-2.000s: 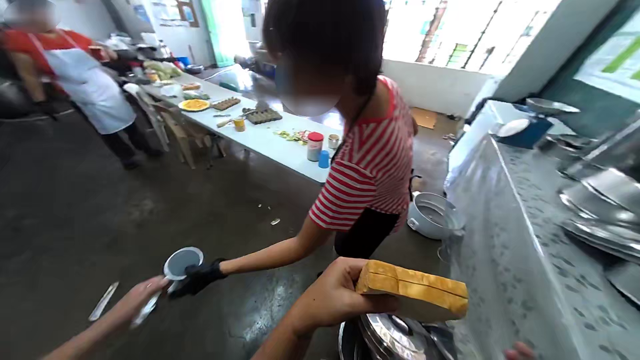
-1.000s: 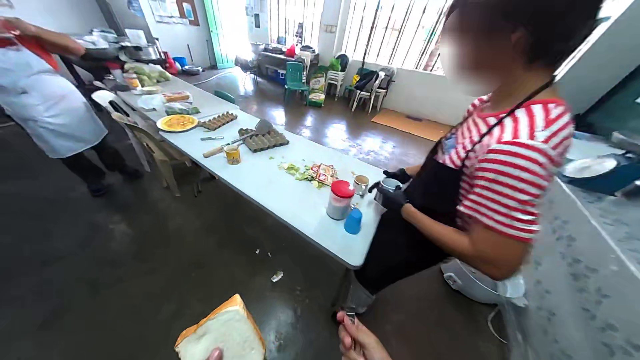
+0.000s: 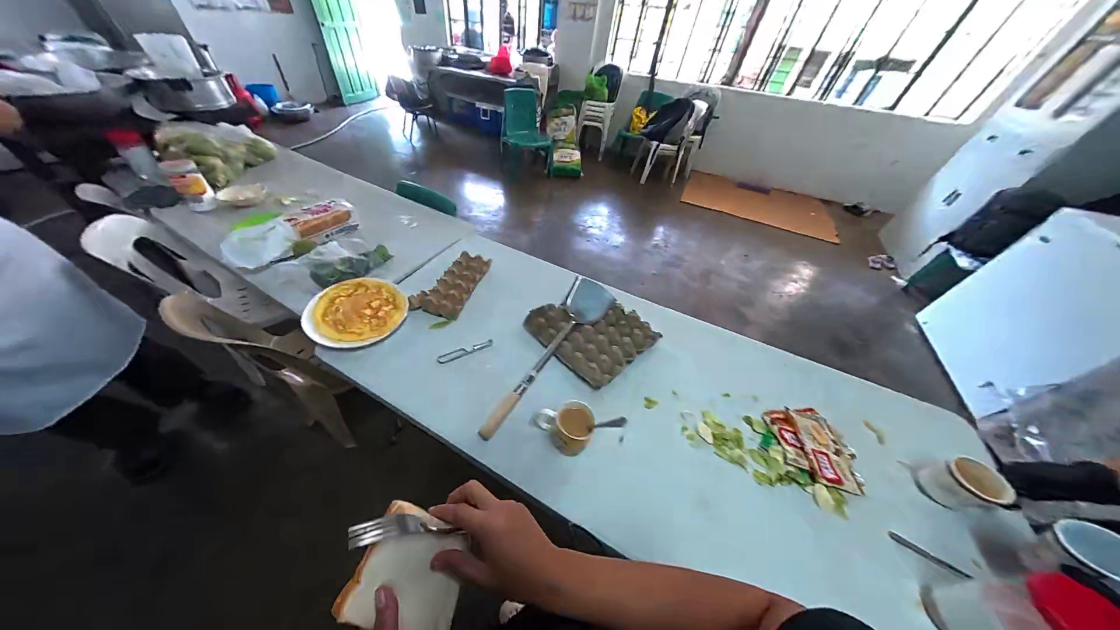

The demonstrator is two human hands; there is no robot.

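Observation:
My left hand [image 3: 385, 610] shows only its thumb at the bottom edge, pressed on the white face of the sliced bread [image 3: 407, 577], which it holds from below. My right hand [image 3: 503, 542] has a metal fork [image 3: 385, 530] in its fingers. The fork lies across the top of the bread, tines to the left; whether it pierces the bread cannot be told. On the table beyond stand a mug of brown liquid [image 3: 573, 427] with a spoon in it, a wooden-handled turner [image 3: 534, 372] resting on an egg tray [image 3: 595, 346], and a plate with an omelette [image 3: 359, 313].
Vegetable scraps [image 3: 735, 442] and food packets [image 3: 814, 446] lie on the long table [image 3: 490, 472]. Cups, a spoon [image 3: 929, 555] and a red lid [image 3: 1072, 604] are at its right end, near a person's dark sleeve. Plastic chairs [image 3: 227, 328] and another person are at the left.
My right hand, apart from the bread one second ago, is now at it with the fork. The view has swung left along the table. The person in the striped shirt is mostly out of view.

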